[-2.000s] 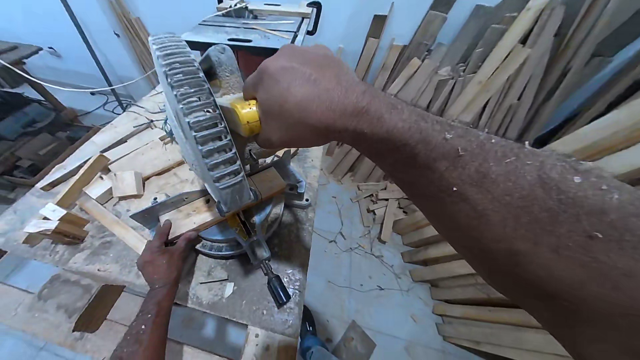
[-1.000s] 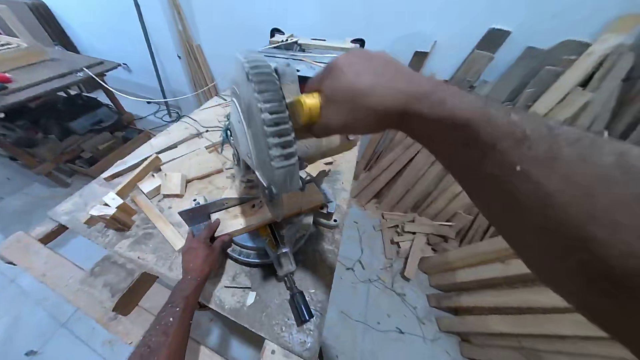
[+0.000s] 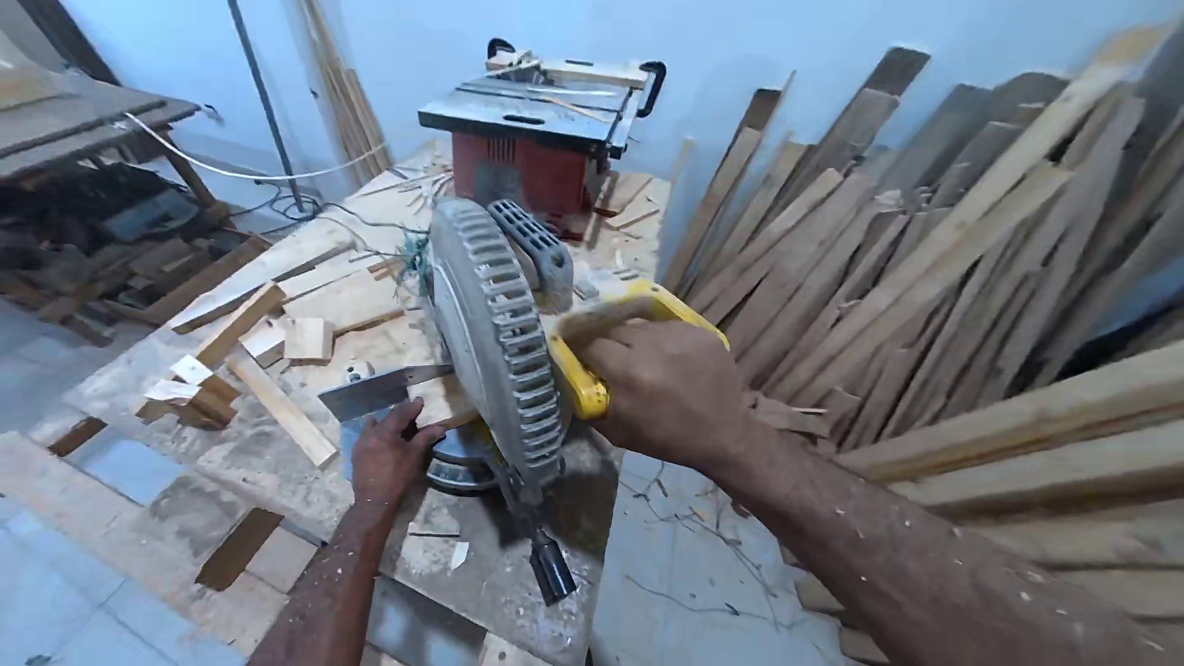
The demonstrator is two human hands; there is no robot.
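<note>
A miter saw (image 3: 504, 342) with a ribbed grey blade guard stands on the wooden worktable, its head lowered. My right hand (image 3: 661, 384) is closed around the saw's yellow handle (image 3: 583, 375). To the left of the guard, my left hand (image 3: 393, 453) presses a short wood piece (image 3: 442, 401) against the metal fence (image 3: 370, 393), fingers and thumb on its end. The guard hides the blade and the rest of that piece. A black knob (image 3: 552, 569) sticks out at the front of the saw base.
Wood offcuts (image 3: 308, 339) and a narrow strip (image 3: 282, 412) lie left of the saw. Behind it stands a red table saw (image 3: 523, 171). Many boards (image 3: 814, 268) lean on the wall at right, with stacked timber (image 3: 1045, 462) nearer. A white cable (image 3: 250, 174) hangs at the left.
The saw head and my right hand on its handle have come down. My left hand stays at the wood by the fence. The view has shifted, bringing the red table saw into fuller sight.
</note>
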